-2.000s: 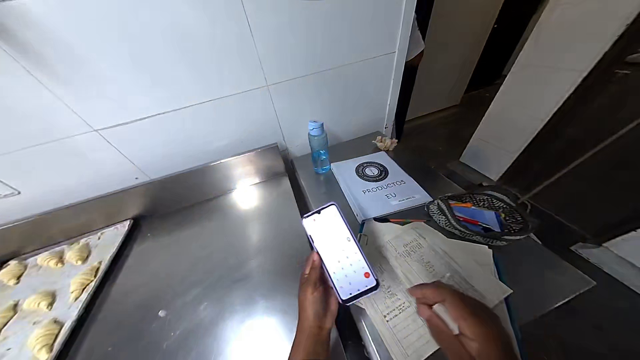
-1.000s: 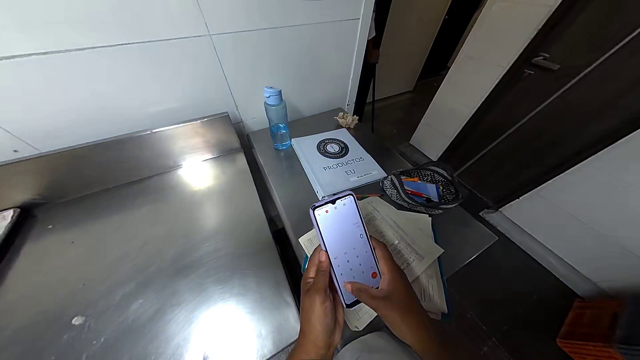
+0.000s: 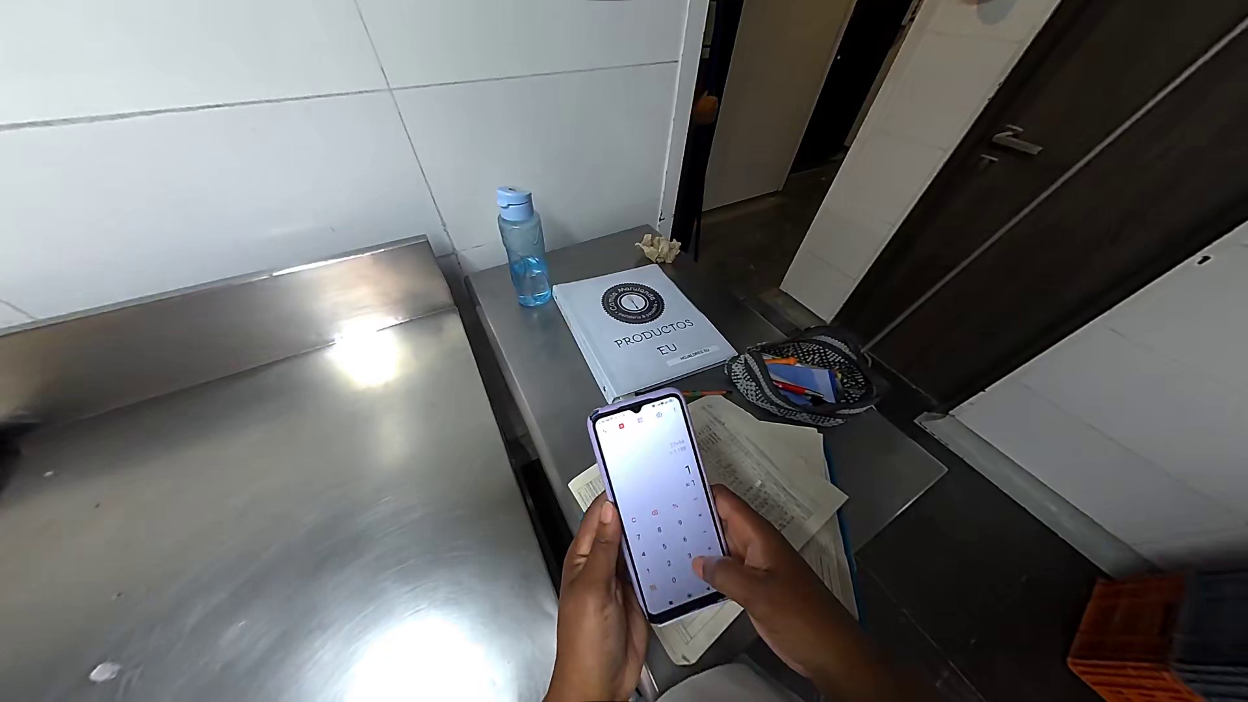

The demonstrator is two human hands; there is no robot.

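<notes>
A smartphone in a pale purple case (image 3: pixel 655 487), showing a calculator keypad, is held upright between both hands. My left hand (image 3: pixel 597 604) grips its left edge, the thumb along the side. My right hand (image 3: pixel 765 585) wraps the lower right edge, with its thumb over the lower keys of the screen. Beneath and behind the phone lie printed paper sheets (image 3: pixel 765 463), partly hidden by the hands. Beyond them are a white binder (image 3: pixel 604 341) with a printed cover and, to its right, an open patterned pencil case (image 3: pixel 746 375) with pens inside.
A blue water bottle (image 3: pixel 525 253) stands by the wall, near a crumpled paper-like piece (image 3: pixel 658 248). At left is a steel worktable (image 3: pixel 292 487) with a raised back edge. A dark door (image 3: pixel 975 195) is at right, and orange and dark crates (image 3: pixel 1126 634) sit at lower right.
My right hand has moved from over the papers to the phone, which both hands now hold. The view has turned right, and the tray of shaped dough has left it.
</notes>
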